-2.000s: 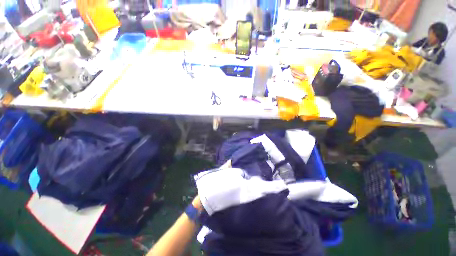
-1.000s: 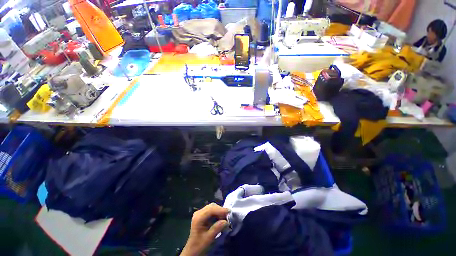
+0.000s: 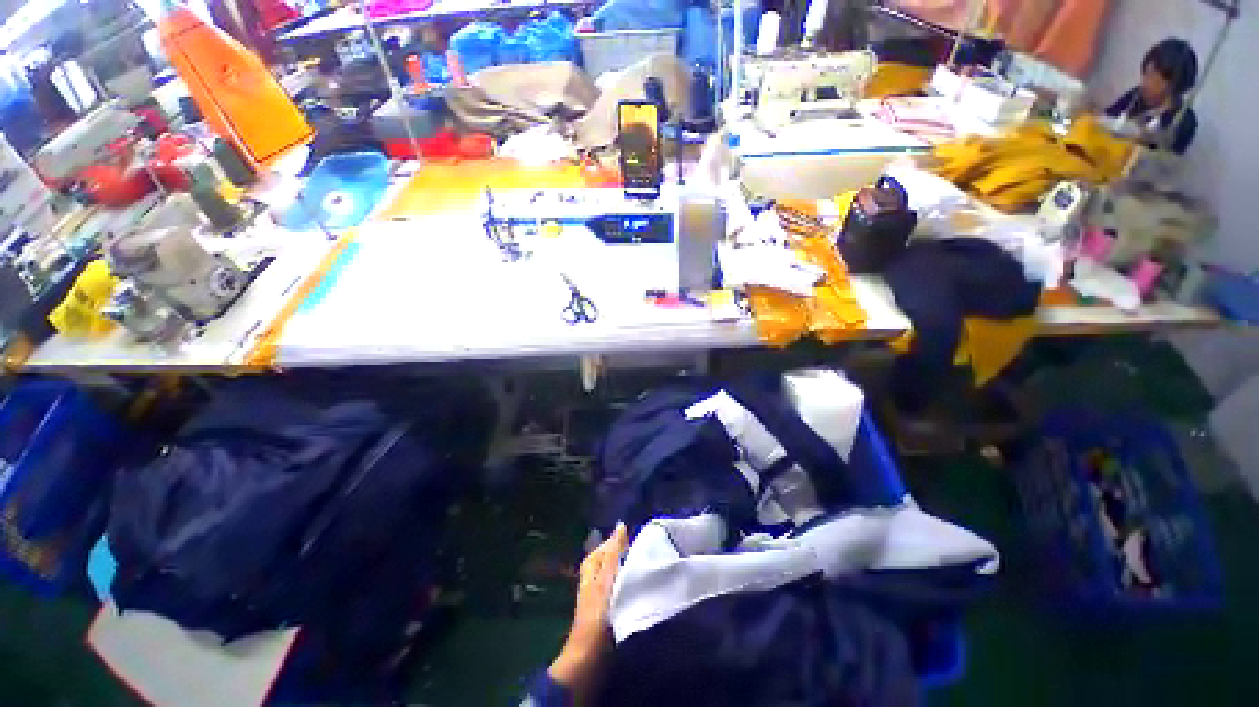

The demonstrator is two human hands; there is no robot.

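Note:
A navy garment piece (image 3: 773, 642) lies in front of me, over the blue plastic crate (image 3: 942, 656). A white panel (image 3: 718, 564) runs across its upper edge. My left hand (image 3: 591, 615) is upright at the left end of the white panel and touches its edge. The cloth partly covers it, so I cannot tell whether the fingers grip. More navy pieces (image 3: 663, 449) with white parts (image 3: 826, 412) lie behind, in the crate. My right hand is not in view.
A navy garment pile (image 3: 262, 511) lies at the left, above a white board (image 3: 207, 670). The white table (image 3: 442, 311) holds a sewing machine (image 3: 697, 242), scissors (image 3: 577, 303) and a phone (image 3: 638, 147). Another blue crate (image 3: 1194, 546) is at the right. A person (image 3: 1163, 94) is at the back right.
My left hand first lay under the white flap, then pinched its edge; now it is more upright beside the edge. The white panel has unfolded into a longer, smoother strip.

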